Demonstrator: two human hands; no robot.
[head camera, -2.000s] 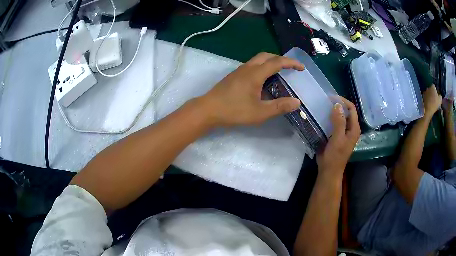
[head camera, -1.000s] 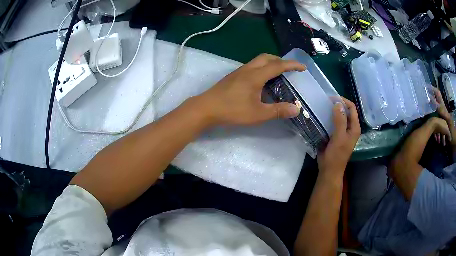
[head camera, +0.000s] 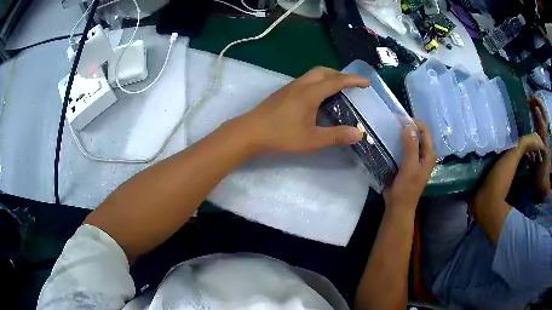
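A translucent bluish-white water tank (head camera: 376, 112) on a black base unit (head camera: 370, 147) is held tilted above the right end of the white foam sheet (head camera: 290, 203). The base has a slotted side with small pale dots of light on it. My left hand (head camera: 302, 112) grips its upper left end, thumb on the black side and fingers over the tank's rim. My right hand (head camera: 411, 157) holds its lower right end, thumb on the tank. The underside is hidden.
A row of spare tanks (head camera: 463, 112) stands at the right, beside another person's hand (head camera: 532, 145). A power strip (head camera: 88, 100), a USB charger (head camera: 130, 63) and a looped white cable (head camera: 216, 72) lie left. A black cord (head camera: 63, 121) crosses the left. Circuit boards (head camera: 439, 27) lie top right.
The row of spare tanks has grown and shifted left, nearer my right hand. The other person's hand has moved to the right. My hands and the held unit have barely moved.
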